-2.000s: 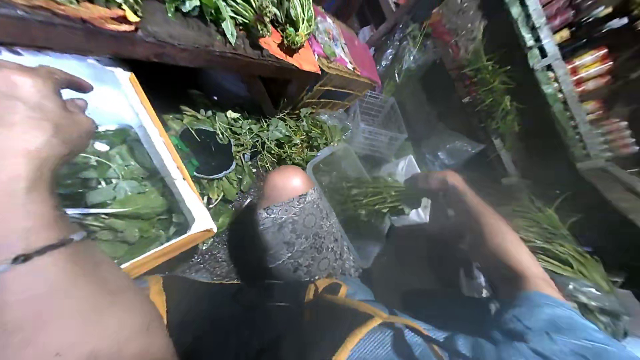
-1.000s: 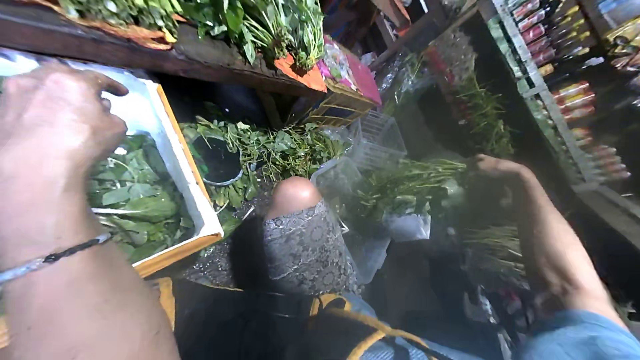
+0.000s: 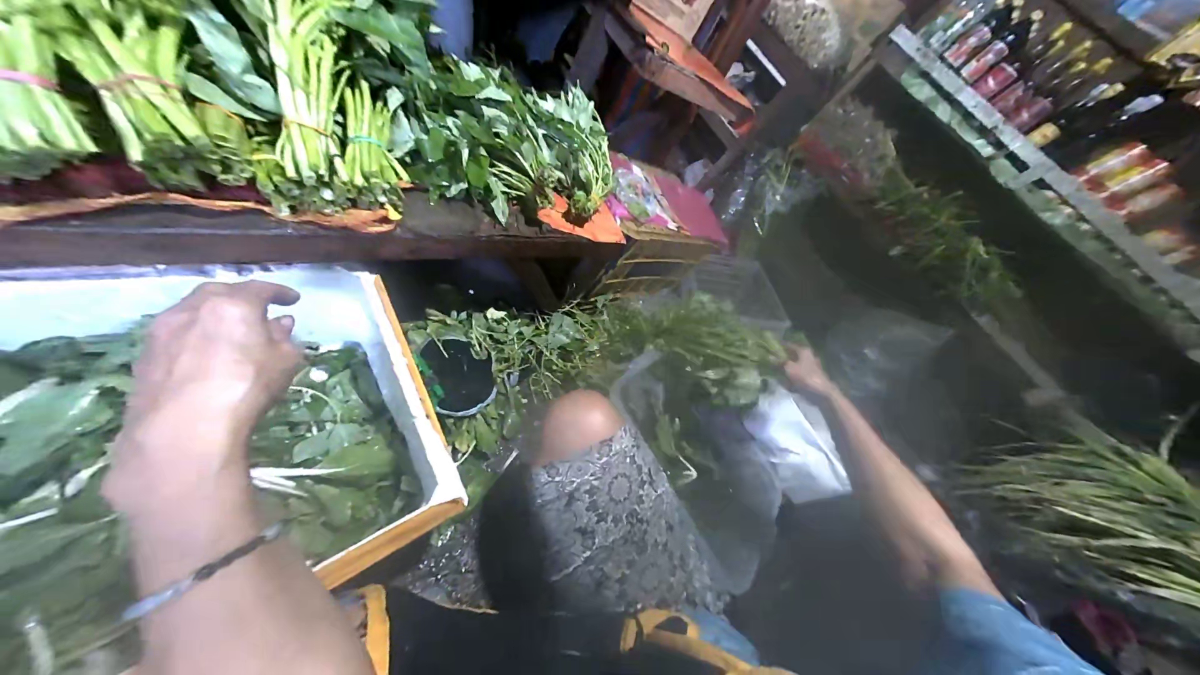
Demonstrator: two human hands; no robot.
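My left hand [image 3: 220, 342], with a braided bracelet at the wrist, is held over a white foam box [image 3: 389, 375] edged with orange tape. Loose leafy greens [image 3: 328, 450] fill the box below it; the fingers are curled apart and hold nothing that shows. On the right, my right hand [image 3: 804, 367] grips the stem end of a bunch of leafy greens [image 3: 717, 342], whose leaves point left over a clear plastic container [image 3: 755, 525]. A white sheet or bag [image 3: 797, 445] lies just below that hand. The right fingers are partly blurred.
Tied bundles of green stems [image 3: 305, 103] lie on a wooden shelf [image 3: 375, 239] above the box. A dark bucket [image 3: 457, 377] stands among scattered greens [image 3: 553, 337]. A translucent crate [image 3: 741, 286] is behind the bunch. Long-leaved greens [image 3: 1106, 516] lie at right, below a rack of bottles [image 3: 1022, 84].
The bunch in my right hand has swung up from over the clear container and now lies partly over the crate. My left hand stays over the foam box. The view has shifted somewhat.
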